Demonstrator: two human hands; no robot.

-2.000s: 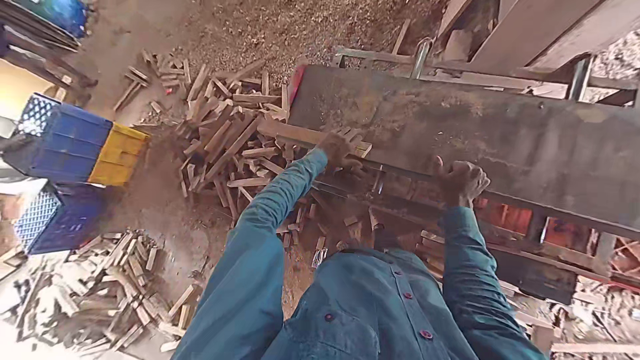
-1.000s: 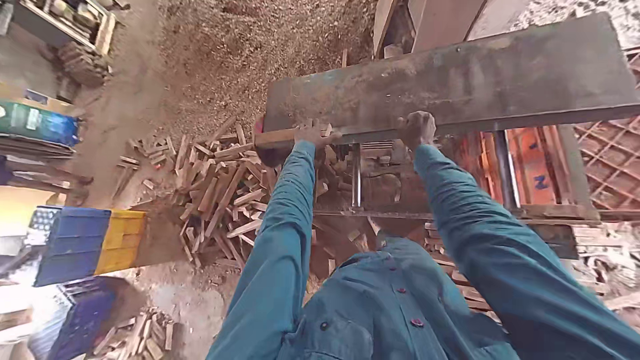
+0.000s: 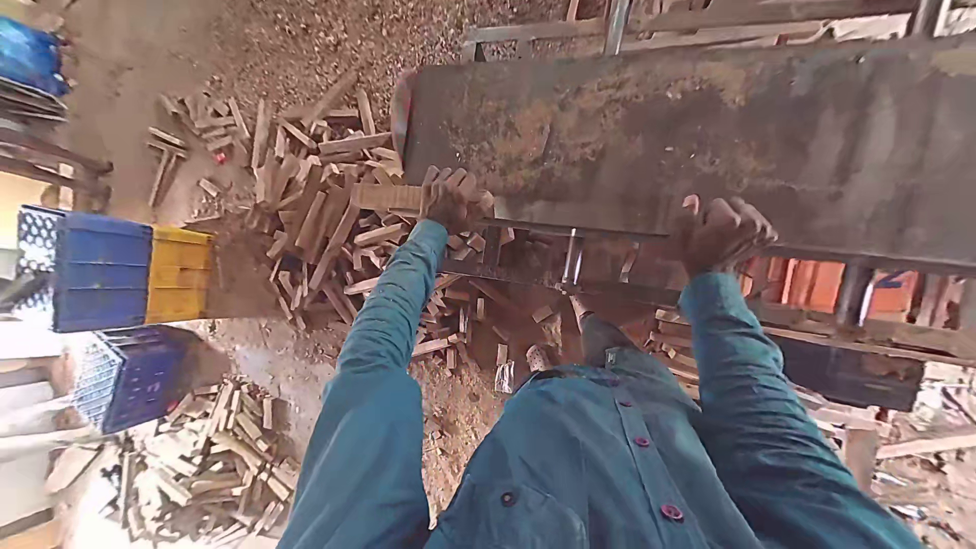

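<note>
My left hand (image 3: 455,200) is closed over a short wooden board (image 3: 387,197) at the near left corner of a long, dark metal plate (image 3: 625,145). The board sticks out to the left, past the plate's end. Farther right, my right hand (image 3: 720,229) rests on the plate's near edge with its fingers curled; whether it grips the edge cannot be seen. Below the plate, metal rods (image 3: 573,259) and rails of a frame show between my arms.
A pile of wood offcuts (image 3: 320,206) lies on the ground left of the plate, with another pile (image 3: 206,457) at the lower left. Blue (image 3: 103,272) and yellow (image 3: 179,273) plastic crates stand at the left. Orange panels (image 3: 816,286) show beneath the plate.
The view has shifted and turned between frames. Both hands stay at the plate's near edge, the left one at the board throughout.
</note>
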